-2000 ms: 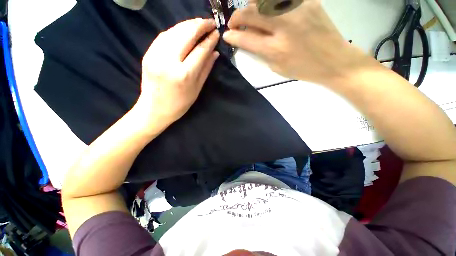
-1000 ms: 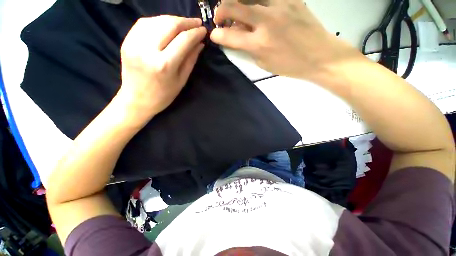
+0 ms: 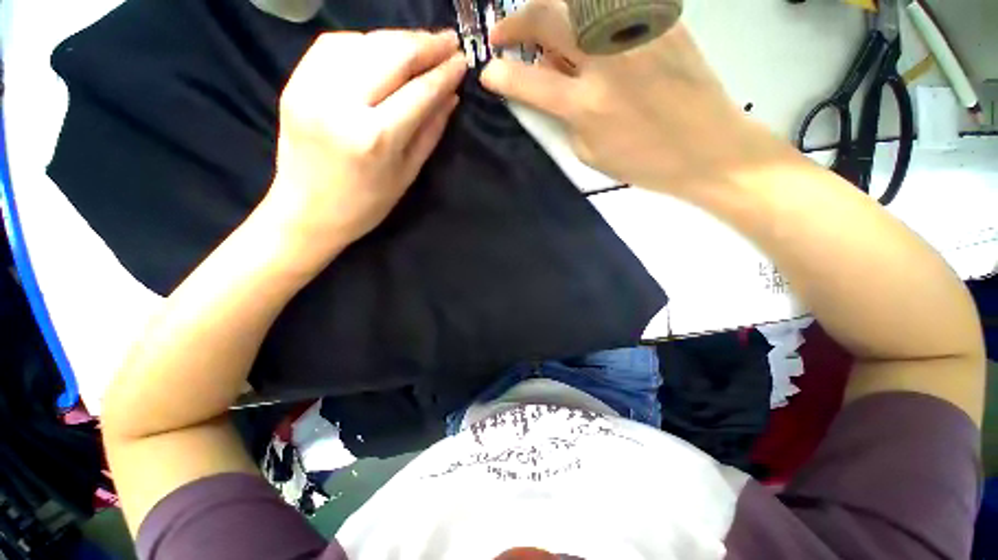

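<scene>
A large black fabric panel lies over the white table and reaches its front edge. The metal presser foot stands on its upper right edge. My left hand lies on the panel, its fingertips pinching the cloth edge just left of the foot. My right hand is just right of the foot, thumb and fingers bent together at the cloth edge. The needle tip is too small to tell.
Black shears and a pale stick lie at the upper right of the table. A round machine knob hangs above my right hand. Dark cloth and white scraps show below the table edge.
The view has shifted slightly. The panel's lower right corner has drawn up a little and the cloth near the foot is more wrinkled. Both hands remain beside the foot.
</scene>
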